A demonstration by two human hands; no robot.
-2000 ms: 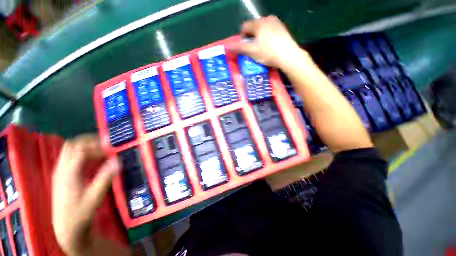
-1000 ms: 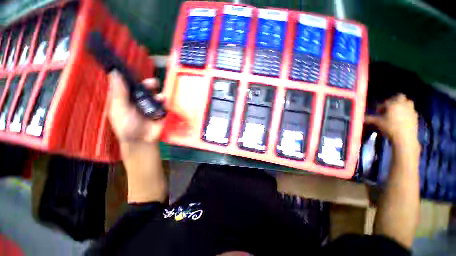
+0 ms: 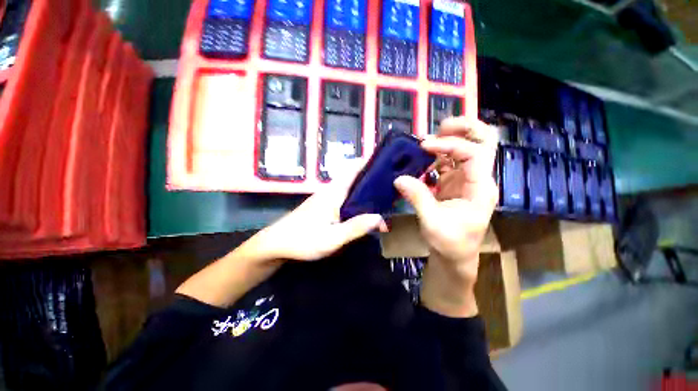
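A dark phone with a navy-blue back cover (image 3: pixel 386 174) on its upward side is held between both hands, above the front edge of the red foam tray (image 3: pixel 218 185). My left hand (image 3: pixel 329 223) grips its lower left end. My right hand (image 3: pixel 453 183) holds its upper right end, thumb on the cover. Whether the cover is fully seated cannot be told. The tray's back row holds phones with blue screen films (image 3: pixel 344 34). Its front row holds open-backed phones (image 3: pixel 340 130), partly hidden by my hands at the right; the leftmost front slot is bare.
A stack of red foam trays (image 3: pixel 84 153) stands at the left. Black plastic trays with navy back covers (image 3: pixel 557 182) lie right of the red tray on the green bench (image 3: pixel 191 215). Cardboard boxes (image 3: pixel 582 246) and a black wrapped bundle (image 3: pixel 50 328) are below the bench edge.
My left hand has brought the phone from the left to in front of the tray. My right hand has come back from the black trays to the phone, where a blue cover now shows.
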